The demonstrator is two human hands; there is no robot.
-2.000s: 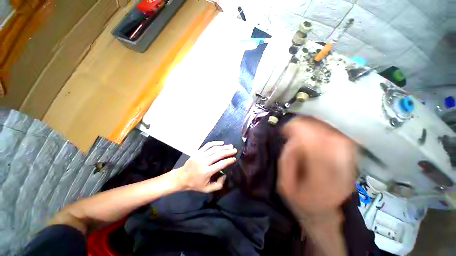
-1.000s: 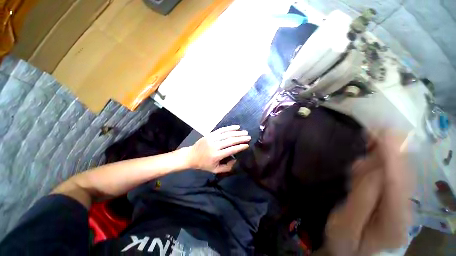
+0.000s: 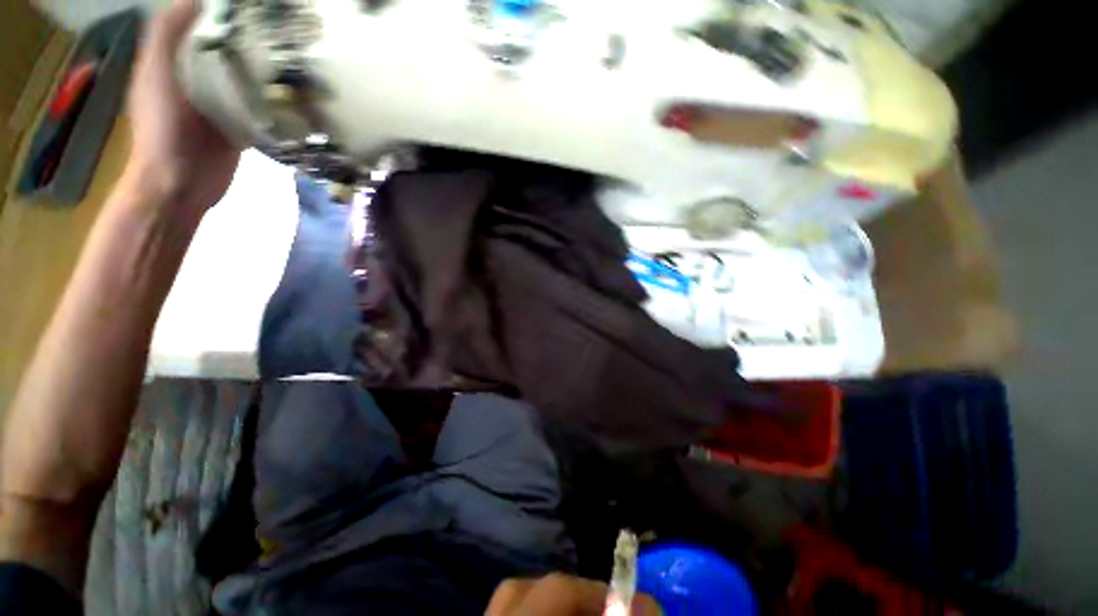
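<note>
The white sewing machine head (image 3: 566,108) spans the top of the view, slightly blurred. Dark brown thin fabric (image 3: 530,277) lies bunched under it and hangs over the table's front edge. A blue-grey flat fabric piece (image 3: 316,289) lies left of the needle area. My left hand (image 3: 181,120) is at the machine head's left end, off the fabric; its fingers are cut off or hidden. My right hand (image 3: 560,596) is low at the bottom edge, partly cut off, holding a thin whitish stick (image 3: 624,572) with a grey tip, apparently a cigarette.
A white accessory tray (image 3: 783,295) with blue snips (image 3: 659,273) is right of the fabric. A grey tool box (image 3: 78,114) is at upper left. Below the table are a red container (image 3: 783,427), a dark blue crate (image 3: 927,469) and a round blue container (image 3: 692,584).
The view has swung toward the right side of the machine. My left hand has left the fabric for the machine head. My right hand is now low, with the stick in it.
</note>
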